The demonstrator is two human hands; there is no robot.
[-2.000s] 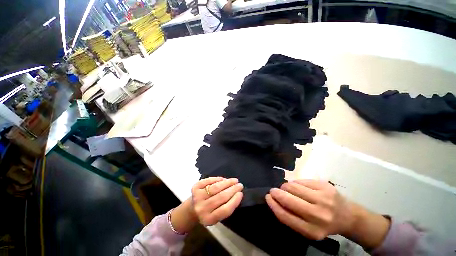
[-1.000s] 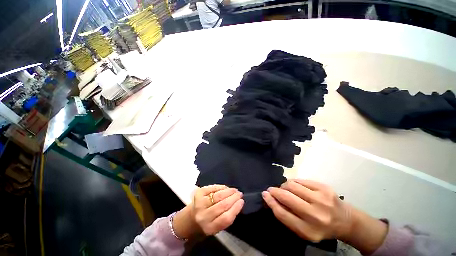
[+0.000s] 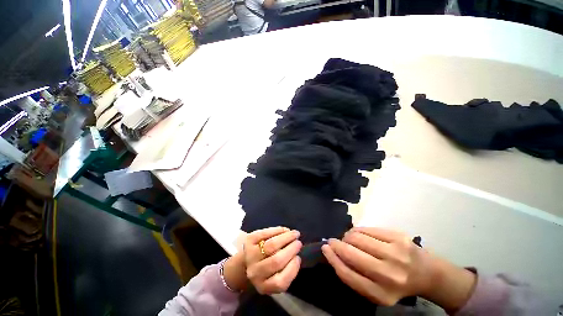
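Note:
My left hand point(image 3: 271, 259) and my right hand point(image 3: 378, 264) pinch a black fabric edge point(image 3: 312, 253) between them, fingertips a short way apart. The black fabric panel hangs below and behind my fingers, low in the view; its lower part is partly hidden by my hands. Just beyond my hands lies a long overlapping stack of black panels point(image 3: 296, 159), rippled, with tabs jutting from its sides.
A flatter black heap point(image 3: 494, 125) lies at the right on beige sheeting. The pale work board point(image 3: 469, 228) is at the lower right. Flat card sheets point(image 3: 173, 145) lie at the table's left edge. A person point(image 3: 252, 16) is beyond the white table point(image 3: 247, 68).
My hands keep pinching the black edge, which now shows narrower between my fingers. The view has shifted slightly, so the stack and heap sit a little higher.

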